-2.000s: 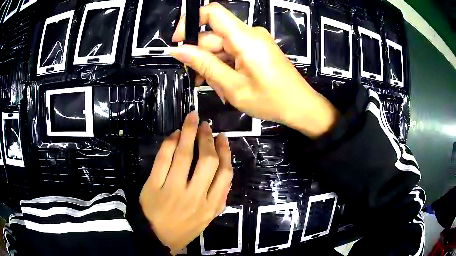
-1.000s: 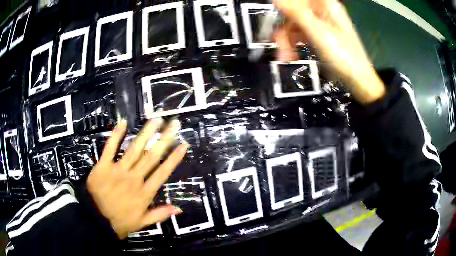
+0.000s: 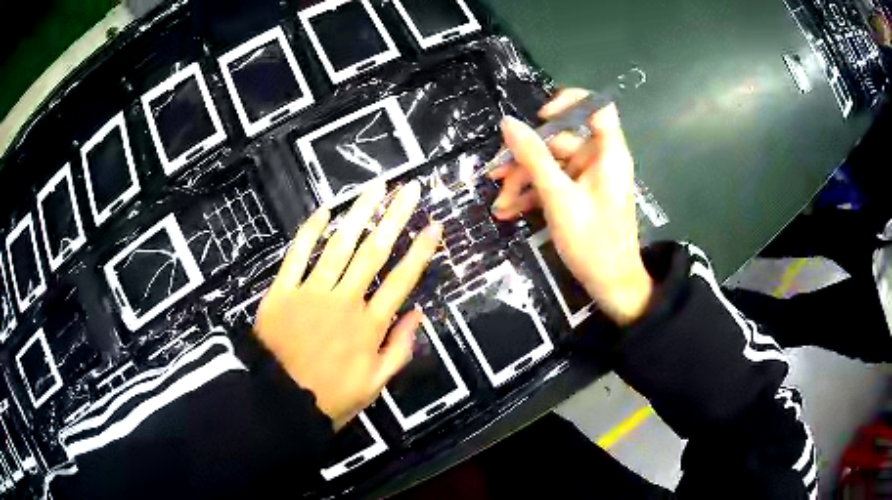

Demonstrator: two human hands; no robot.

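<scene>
My left hand (image 3: 347,312) lies palm down with fingers spread over the glossy black tray, its fingertips by the lower edge of a white-bordered panel (image 3: 360,148). My right hand (image 3: 595,210) holds slim dark tweezers (image 3: 559,123) between thumb and fingers. Their thin front end points left and down, over a shiny patch with rows of small pale rectangles (image 3: 474,229). Whether this is a loose sheet or tray ribs I cannot tell. The exact tip and anything at it are blurred.
More white-bordered panels stand in rows above (image 3: 266,80) and below (image 3: 501,327). One lies in the middle row at left (image 3: 154,271). The green bench (image 3: 704,127) extends right, with another tray (image 3: 843,59) beyond. A person's dark-clothed limb shows at right, over grey floor with a yellow line.
The view has turned and shifted. My right hand has come down from the upper panel row to beside my left hand. My left hand now lies just below the middle panel, fingers still spread.
</scene>
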